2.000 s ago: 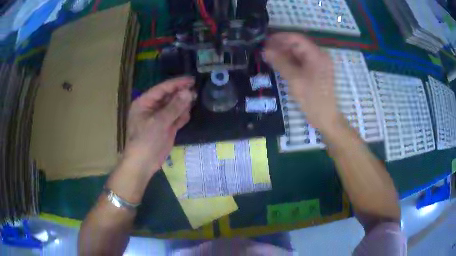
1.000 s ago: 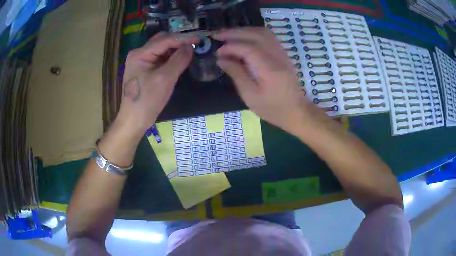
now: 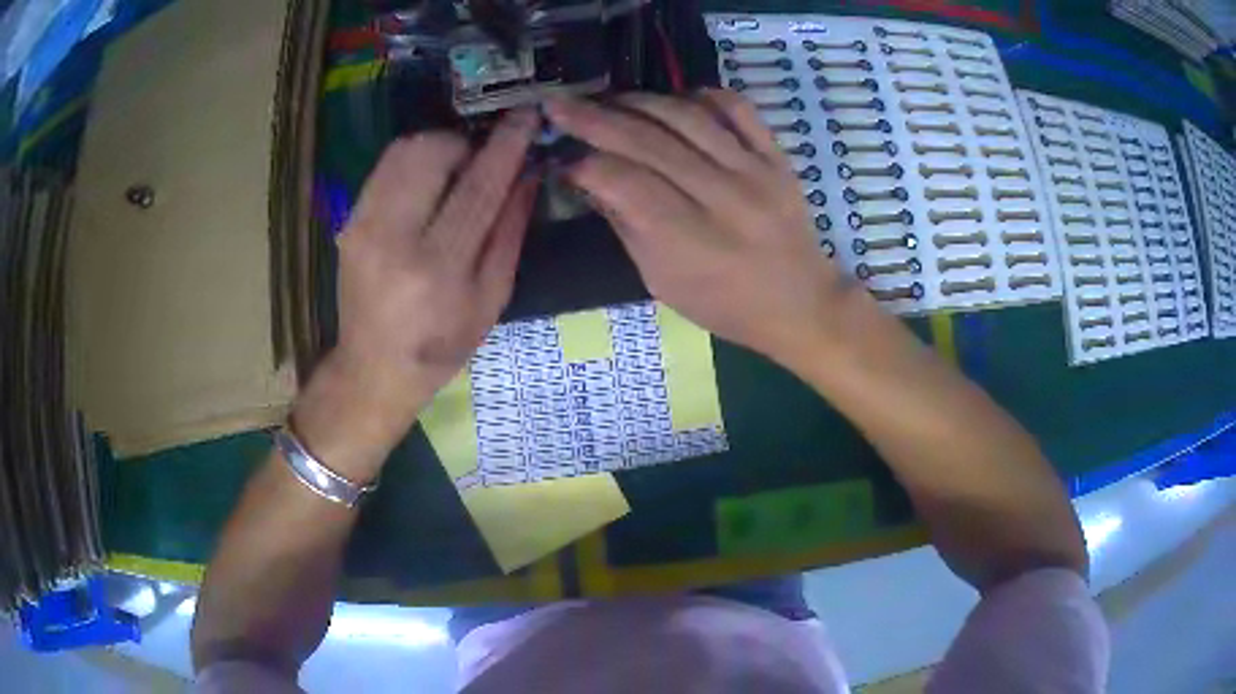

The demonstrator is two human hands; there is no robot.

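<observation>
The dark test fixture (image 3: 495,82) stands at the top centre, with a pale socket plate in a metal frame. My left hand (image 3: 427,258) and my right hand (image 3: 705,203) meet just below the socket, over the grey cylinder (image 3: 567,201), which they mostly cover. The fingertips of both hands are nearly together. Whatever lies between them is hidden or too small to make out, so I cannot tell if either hand holds a part.
Brown cardboard sheets (image 3: 190,271) lie at left with a small dark part (image 3: 138,197) on top. A label sheet (image 3: 542,407) on yellow backing lies below the fixture. White module trays (image 3: 956,176) with dumbbell-shaped slots are at right. A green sign (image 3: 796,518) is at the front edge.
My right hand has come from the tray side to the fixture, and my left hand has moved in to meet it. The view has shifted, and the fingertips now cover the cylinder's pale ring.
</observation>
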